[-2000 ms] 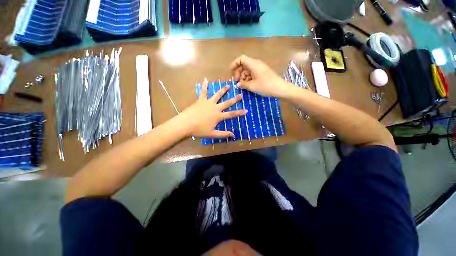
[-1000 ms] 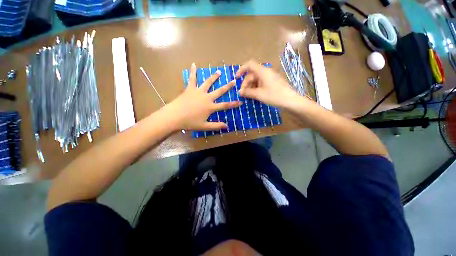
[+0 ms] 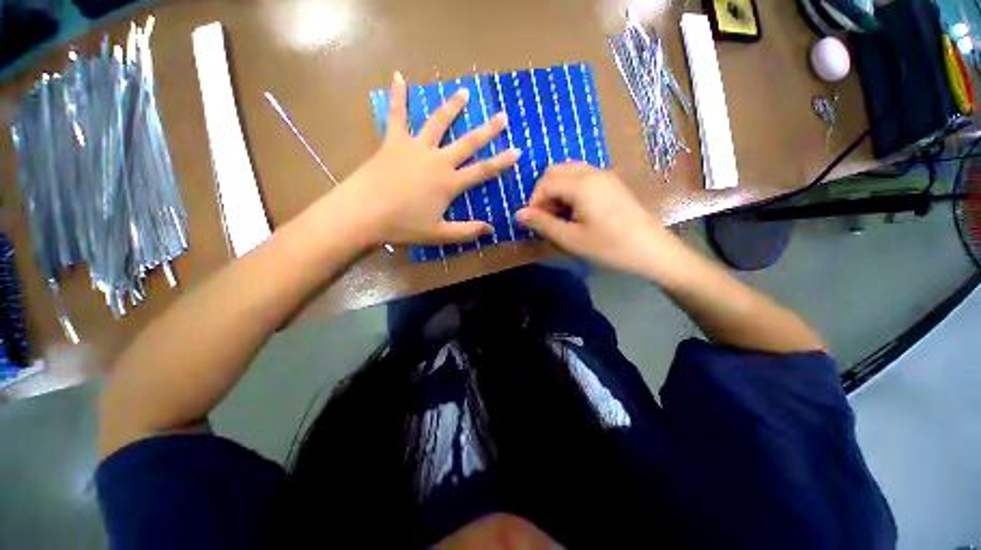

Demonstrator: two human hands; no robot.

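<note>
The blue solar cells [image 3: 549,118] lie as a group on the bench in front of me, with pale ribbon lines running across them and thin ends sticking out past the edges. My left hand [image 3: 430,183] lies palm down over their left part, fingers spread. My right hand [image 3: 586,215] is at their lower edge, thumb and forefinger pinched together. Whether a thin ribbon is between those fingertips is too small to tell. No soldering iron is in either hand.
Long silver ribbon [image 3: 102,177] lies left, with a white strip [image 3: 231,140] beside it. A single thin ribbon [image 3: 301,138] lies nearer the cells. Right are loose short ribbons [image 3: 651,97], another white strip [image 3: 710,102], a pale ball [image 3: 829,59] and a black pouch [image 3: 909,81].
My right hand has moved from the upper part of the cells down to their lower edge. My left hand stays spread on them. The view has shifted, so bench things sit higher.
</note>
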